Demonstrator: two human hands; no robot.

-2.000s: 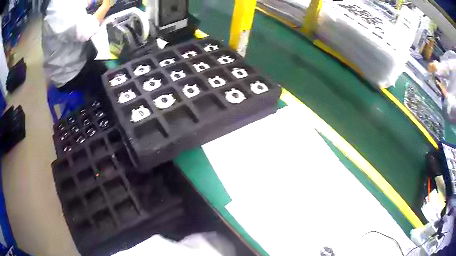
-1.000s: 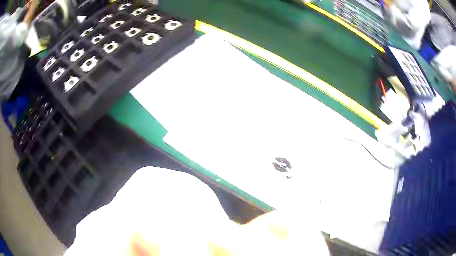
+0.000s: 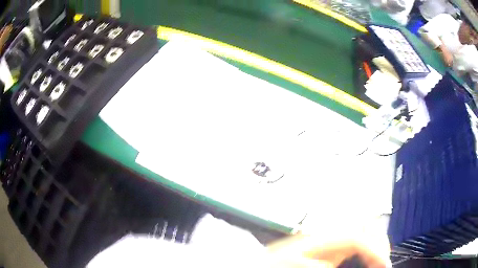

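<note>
A small round watch part (image 3: 260, 168), dark and silver, lies on the white paper (image 3: 199, 115) in front of me. A faint curved line shows beside it. My left hand (image 3: 325, 250) seems to be the overexposed, blurred skin patch at the bottom edge, at the end of a white sleeve (image 3: 225, 241). The frame edge cuts it off, and its fingers and any hold are unclear. I cannot make out my right hand separately; part of the same bright patch may belong to it. The hand area is below and right of the watch part.
A black foam tray (image 3: 86, 99) with ringed parts stands at left, above another black tray (image 3: 44, 196). A ribbed dark blue tray stack (image 3: 435, 167) stands at right. Behind it are a filled blue-rimmed tray (image 3: 401, 49), cables and a power strip (image 3: 398, 128). Other people work at top right.
The view has swung right, so the foam trays have shifted left and the blue stack has come into frame. The bright hand area has appeared and moved right along the bottom edge.
</note>
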